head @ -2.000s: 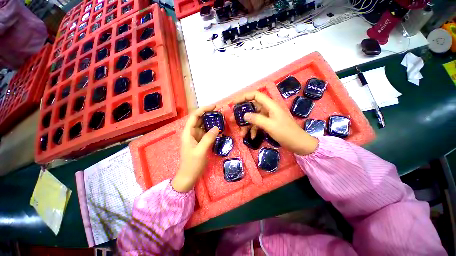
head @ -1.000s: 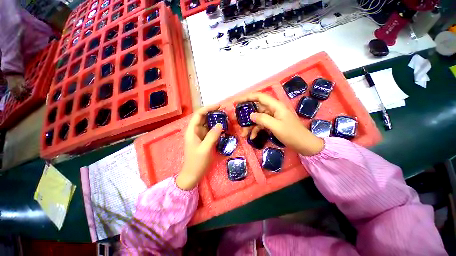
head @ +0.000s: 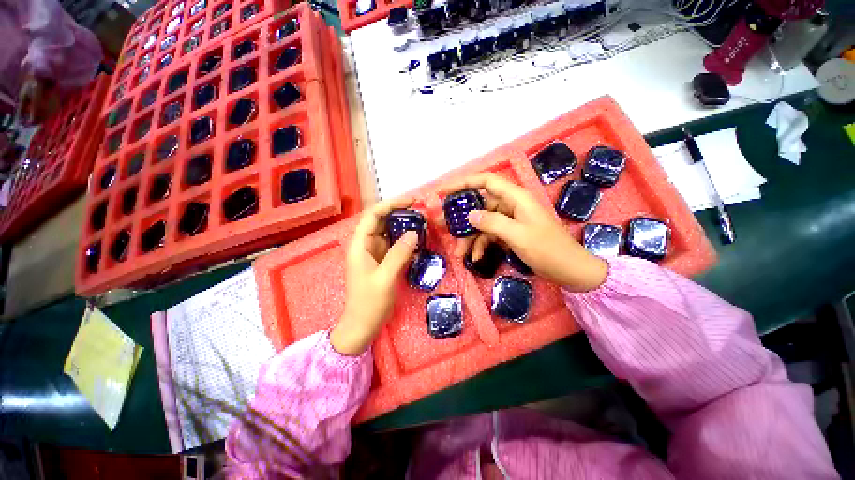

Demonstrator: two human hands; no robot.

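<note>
My left hand (head: 371, 272) holds a black smartwatch head (head: 406, 226) with its screen lit, thumb on its lower edge. My right hand (head: 527, 230) holds a second lit smartwatch head (head: 463, 213), thumb on the glass. Both are held side by side over the orange-red foam work tray (head: 309, 298). Below them in the tray lie loose watch heads, one (head: 444, 315) and another (head: 512, 297) near the front; a dark one is partly hidden under my right hand. Several more (head: 578, 200) lie in the tray's right recess.
Gridded foam storage trays (head: 225, 217) with watches stand at left. A record sheet (head: 211, 352) and yellow slip (head: 103, 366) lie in front of them. A pen (head: 710, 187), tissue (head: 787, 129) and round black piece (head: 711, 88) are at right. Wired fixtures (head: 516, 37) stand behind. Another person's sleeve shows upper left.
The view has shifted slightly since the oldest frame. Both hands still hold the two watch heads in nearly the same pose. The other person's hand at upper left has moved.
</note>
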